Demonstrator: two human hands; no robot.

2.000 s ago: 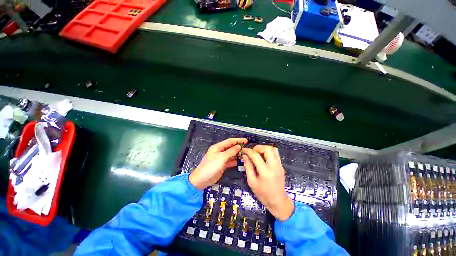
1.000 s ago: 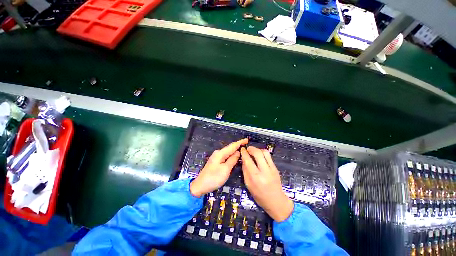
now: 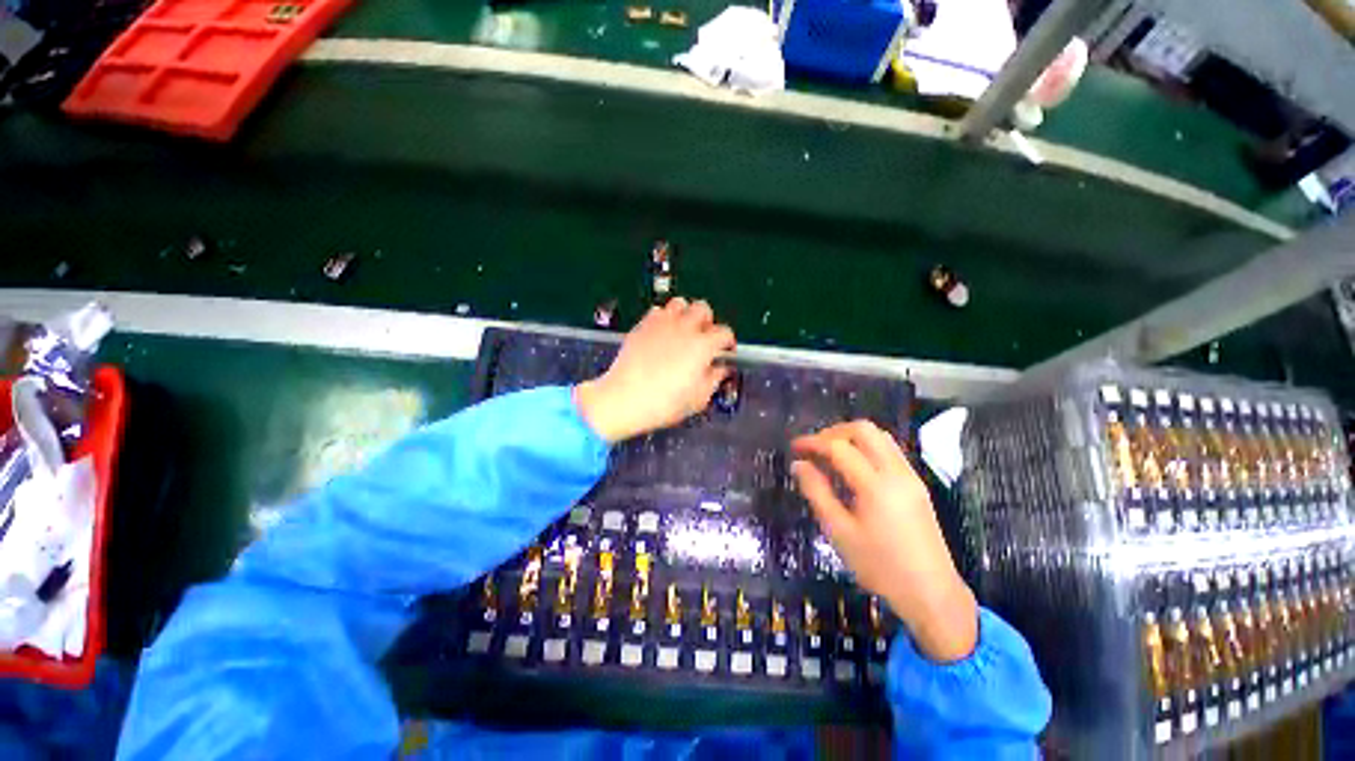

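Note:
My left hand [image 3: 661, 372] is over the far edge of the black component tray [image 3: 520, 364], back of the hand up, fingers bent; its fingertips are hidden. A small dark module [image 3: 728, 391] lies in the tray beside it. A longer dark module with white spots [image 3: 661, 269] lies on the belt just beyond the fingers. My right hand [image 3: 880, 520] is over the tray's right part, fingers apart, with nothing seen in it. Rows of flex-circuit modules with gold middles [image 3: 641, 583] fill the tray's near side.
Clear blister trays holding gold strips [image 3: 1025, 491] are stacked at right, a white scrap [image 3: 942, 443] beside them. The red scrap bin [image 3: 101, 520] is at left. The green conveyor belt [image 3: 491, 208] carries several small modules. A red-orange divided tray [image 3: 201, 67] and metal post [image 3: 1040, 60] stand beyond.
My hands were together at the fingertips over the tray and are now apart, the left reaching forward to the belt. A longer module now shows on the belt there. The view has shifted right and down.

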